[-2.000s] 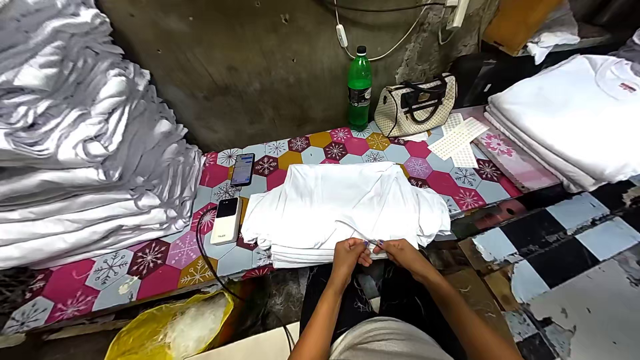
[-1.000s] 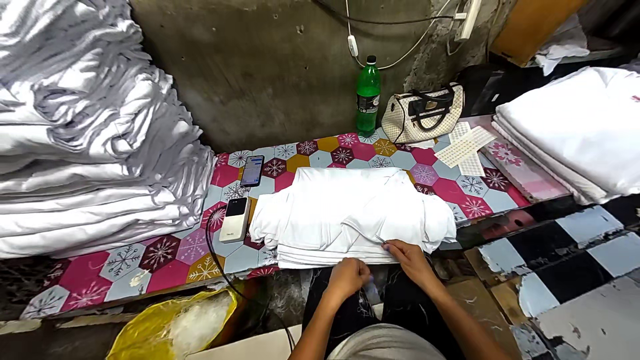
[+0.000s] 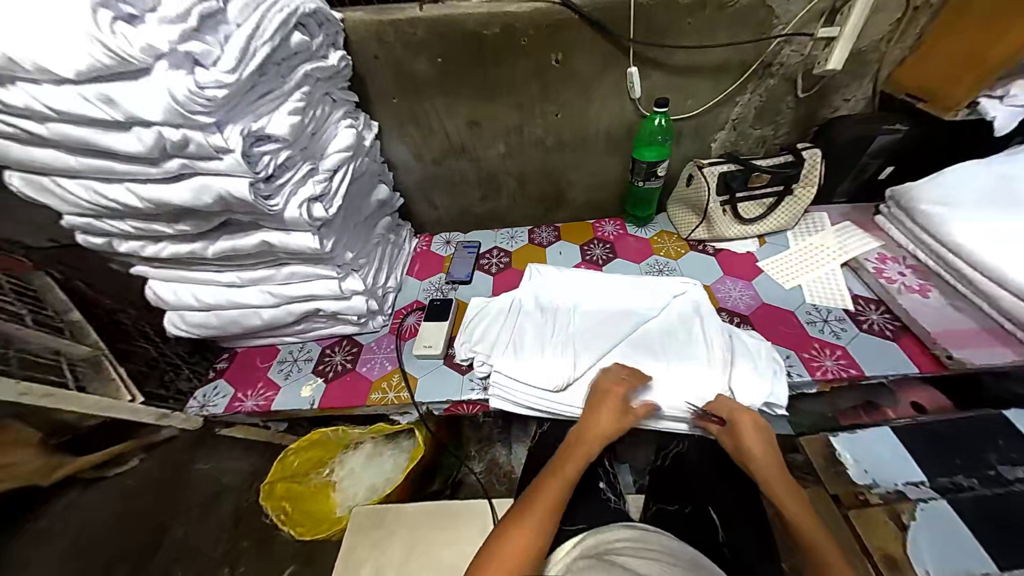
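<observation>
A low stack of folded white cloth garments [image 3: 608, 336] lies before me on the patterned table cover. My left hand [image 3: 616, 404] rests on the near edge of the stack, its fingers on the cloth; whether it pinches any is unclear. To its right, my right hand [image 3: 732, 428] holds a small pointed tool [image 3: 706, 414], perhaps thread snips, with the tip toward the left over the stack's near edge. Left of the stack are a white power bank [image 3: 434, 330] with a cable and a smartphone [image 3: 463, 262] with its screen lit.
A tall pile of white garments [image 3: 264, 200] rises at the left, another stack [image 3: 968, 216] at the right. Along the wall stand a green bottle [image 3: 649, 164] and a checked handbag [image 3: 744, 196], near paper strips [image 3: 820, 254]. A yellow bag [image 3: 344, 480] with thread scraps sits below the table edge.
The left hand has moved from below the stack's near edge up onto the cloth. The tool in the right hand shows more plainly now. The view has shifted left.
</observation>
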